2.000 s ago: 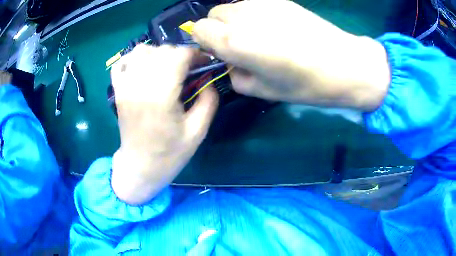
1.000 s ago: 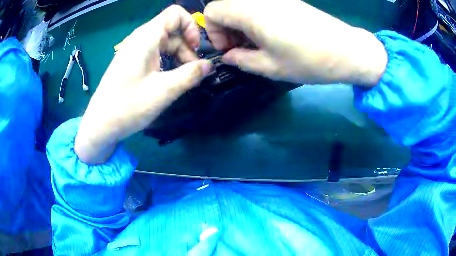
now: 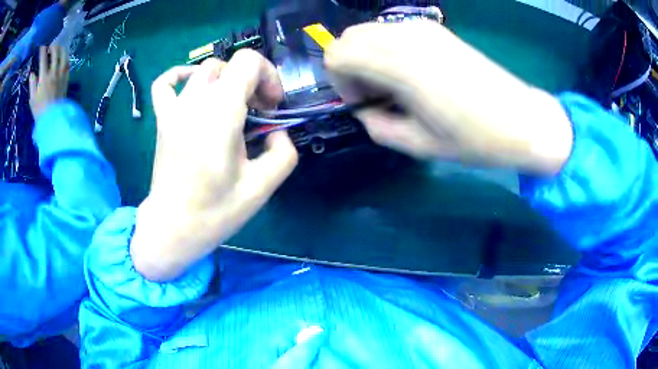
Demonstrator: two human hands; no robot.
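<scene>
The open black housing (image 3: 319,143) lies on the green bench at the top centre, partly hidden by both hands. Its black inner cover (image 3: 288,39) bears an orange label (image 3: 319,36). A bundle of white, grey and red wires (image 3: 292,115) runs along the housing's near edge between the hands. My left hand (image 3: 209,137) is at the left end of the bundle, with the wires between its thumb and fingers. My right hand (image 3: 433,94) is blurred at the bundle's right end, fingers curled around a dark piece or the wires; which is unclear.
A plier-like tool with white and dark handles (image 3: 130,76) lies at the left. Another person's hand (image 3: 49,78) and blue sleeve are at the far left. Crumpled clear plastic (image 3: 74,32) is nearby. A black unit with a red wire (image 3: 622,54) stands at the right.
The hands have moved apart, uncovering the wire bundle and inner cover. The housing appears lower in view and its near edge is level now. A neighbour's hand has appeared at the left.
</scene>
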